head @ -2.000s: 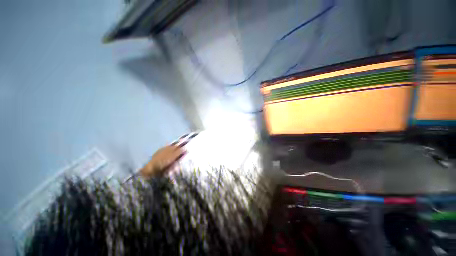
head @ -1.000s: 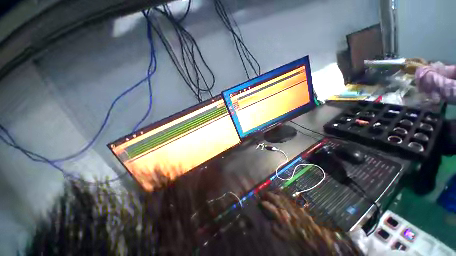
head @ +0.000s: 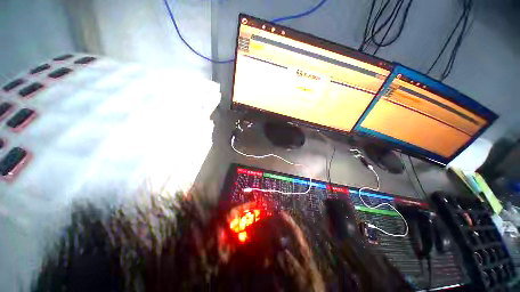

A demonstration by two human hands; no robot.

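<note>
A red glow (head: 245,221) shines over the near left part of the black printed mat (head: 273,185), beside the dark end of a white cable (head: 279,157). A blurred brownish shape right of the glow may be a hand, but dark hair hides most of it. A second white cable (head: 393,232) loops over the mat to a small dark unit (head: 370,234). A stack of white trays (head: 142,125) stands at left, with dark reddish-edged units (head: 21,118) in its far-left pockets. My left hand is not in view.
The left monitor (head: 308,74) and blue-framed right monitor (head: 427,114) stand behind the mat. A black mouse (head: 340,217) and a dark handled object with a cord (head: 422,231) lie on the mat. A black compartment tray (head: 484,245) is at right. Hair covers the bottom left.
The view has swung left, bringing in the white tray stack. The left monitor's green rows are gone and a pale window with small text shows. The red glow now shows on the mat.
</note>
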